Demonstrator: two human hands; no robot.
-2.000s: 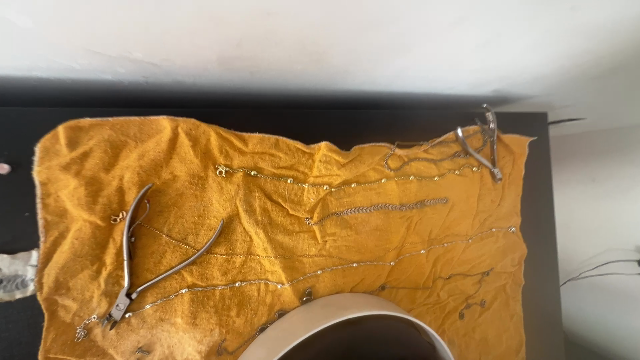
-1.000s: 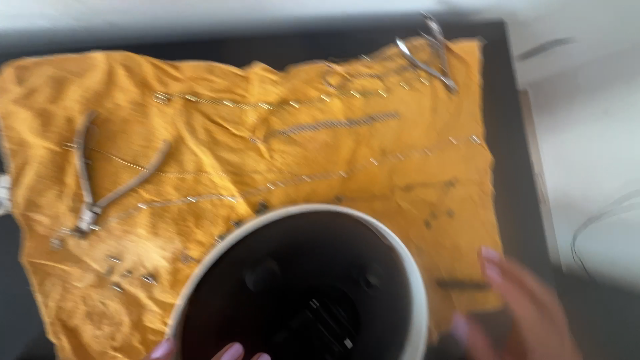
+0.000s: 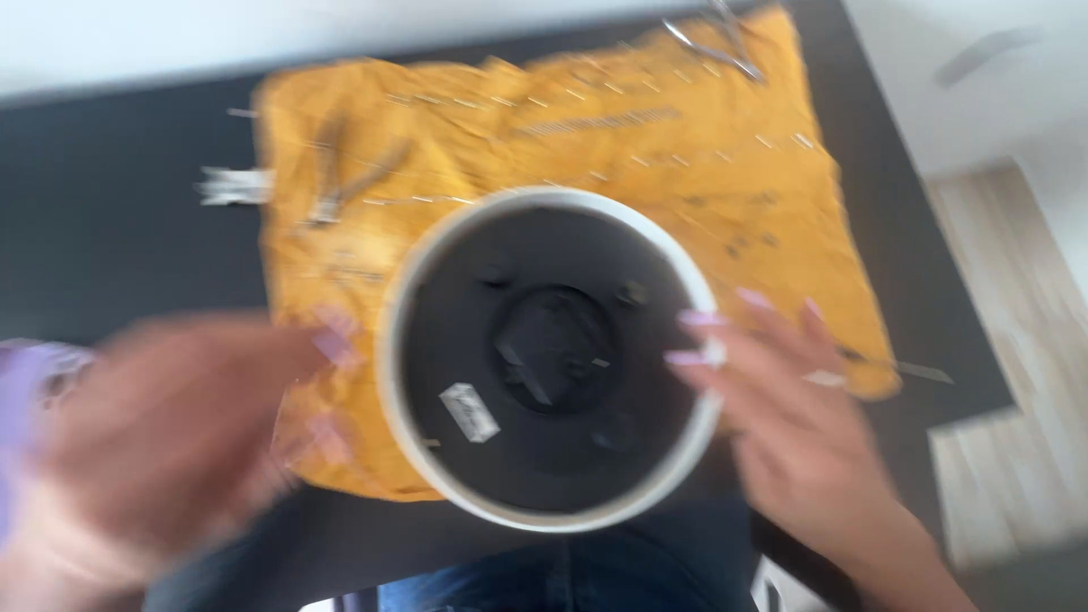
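A round container with a white rim (image 3: pixel 399 306) and a dark inside stands on a wrinkled orange cloth (image 3: pixel 476 153); a small white tag (image 3: pixel 470 413) and other small pieces lie in it. My right hand (image 3: pixel 799 408) rests its fingertips on the container's right rim, fingers apart. Left of the container, my left hand (image 3: pixel 178 425) is badly blurred over the cloth, and whether it holds anything cannot be seen. Thin beaded chains (image 3: pixel 680 160) and a thicker metal chain (image 3: pixel 603 121) lie across the cloth.
Pliers (image 3: pixel 340 170) lie at the cloth's upper left, and a second metal hand tool (image 3: pixel 722 51) at its upper right. A crumpled white piece (image 3: pixel 236 185) sits by the left edge on the dark table (image 3: pixel 127 204). The table's right edge borders a wooden floor (image 3: pixel 1003 297).
Both hands have come further into view. My right hand is now at the container's rim. The view has shifted, showing more of the container's inside.
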